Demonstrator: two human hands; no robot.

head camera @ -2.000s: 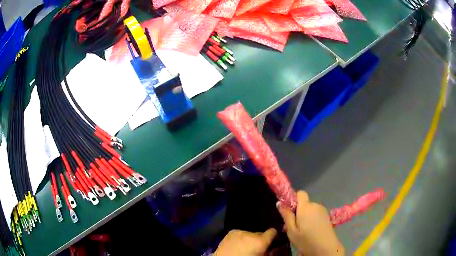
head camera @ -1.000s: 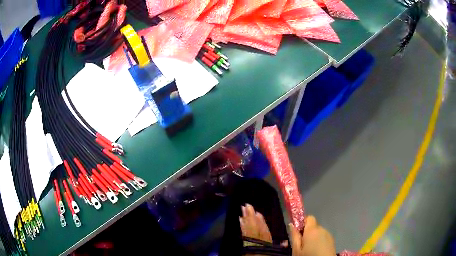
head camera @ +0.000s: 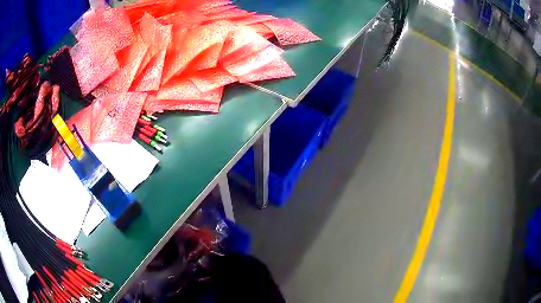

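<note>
Neither of my hands shows in the frame. Nearest in front of me, a blue tape dispenser with a yellow tape roll upright in it stands on the green bench. Black power cables with red sleeves and silver lugs lie at the lower left, cut off by the picture's edge. Pink bubble bags lie in a heap at the back of the bench. Cable ends with red and green sleeves stick out beside a pink sheet.
White paper sheets lie under the dispenser. Coiled cables with wrapped ends lie at the back left. Blue bins stand under the bench. A scrap bin with clear and red film is below the front edge. A yellow line runs along the floor.
My hands and the pink wrapped cable ends have left the picture. The view has swung right, so the bench lies further left and more floor shows.
</note>
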